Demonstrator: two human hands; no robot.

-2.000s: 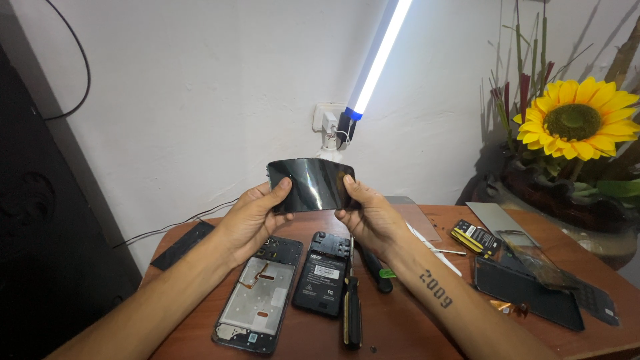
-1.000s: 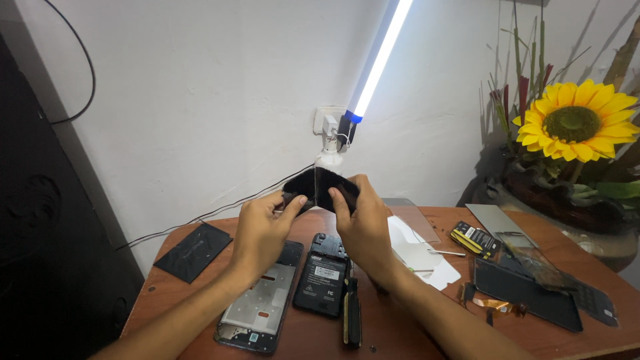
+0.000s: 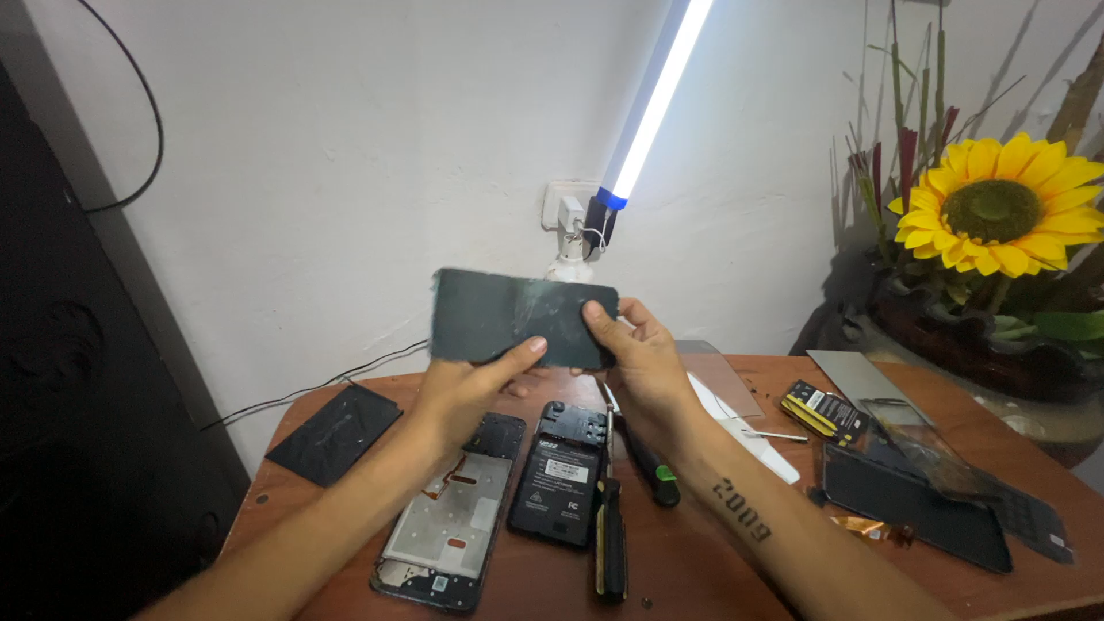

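A dark, thin phone screen panel [image 3: 483,315] with a whitish crease across its middle is held lengthwise above the table. My left hand [image 3: 474,379] grips its lower edge, thumb on the face near the middle. My right hand [image 3: 634,341] has hold of its right end, thumb on the face. Below them lie a phone frame [image 3: 448,517] with a bare metal plate and a smaller phone [image 3: 556,483] showing its battery. A screwdriver with a black and yellow handle [image 3: 611,543] lies beside the smaller phone, and another dark-handled tool [image 3: 651,466] lies partly behind my right forearm.
A black flat panel [image 3: 336,434] lies at the table's left. Rightward are white sheets [image 3: 742,431], a loose battery [image 3: 825,412], a grey plate [image 3: 871,384] and a black phone cover [image 3: 914,509]. Behind stand a lit tube lamp [image 3: 660,112] and a pot [image 3: 940,336] with a sunflower [image 3: 992,207].
The panel was bowed, then folded sharply between both hands; now it is nearly flat. My left hand has moved in toward the panel's middle from its left end.
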